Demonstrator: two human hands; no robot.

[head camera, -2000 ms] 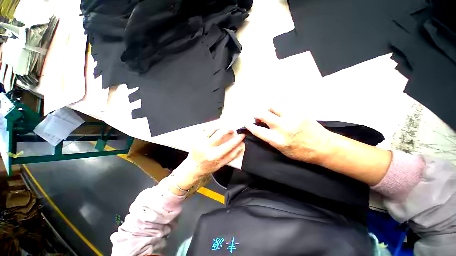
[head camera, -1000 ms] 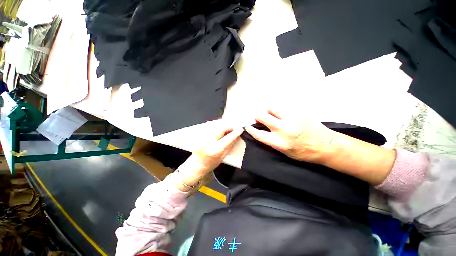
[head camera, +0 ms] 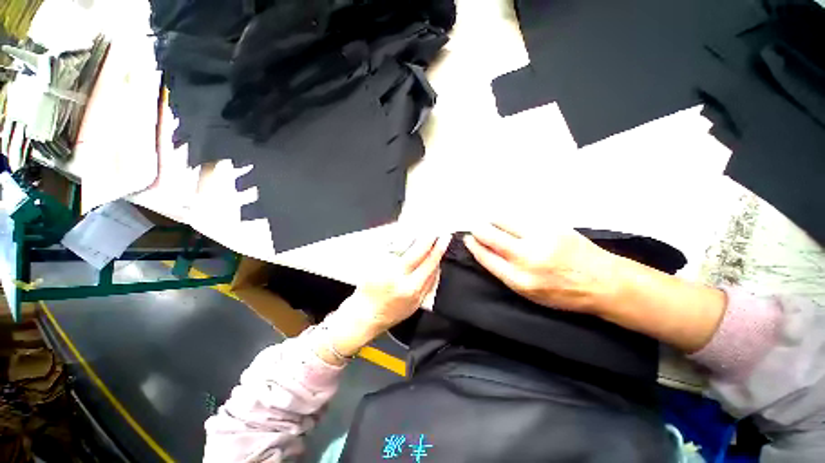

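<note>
A black panel (head camera: pixel 543 321) lies at the near table edge, against the black apron (head camera: pixel 507 416) with blue characters. My left hand (head camera: pixel 398 285) pinches the panel's upper left corner between thumb and fingers. My right hand (head camera: pixel 543 267) is beside it, with thumb and fingertips on the panel's top edge and the forearm lying across the panel. The fingertips of both hands are close together, with a short bit of black edge between them. The part of the panel beneath my right hand and forearm is hidden.
A crumpled pile of black panels (head camera: pixel 317 163) lies ahead left, and flatter black panels (head camera: pixel 624 72) lie ahead right on the white table (head camera: pixel 488 172). A green metal frame (head camera: pixel 127 288) with hanging paper (head camera: pixel 107 237) stands left. An open cardboard box (head camera: pixel 267 303) is below the table edge.
My right fingertips have moved slightly right, away from my left fingertips, showing more of the black edge between them. My left fingers have straightened and point upward along the corner.
</note>
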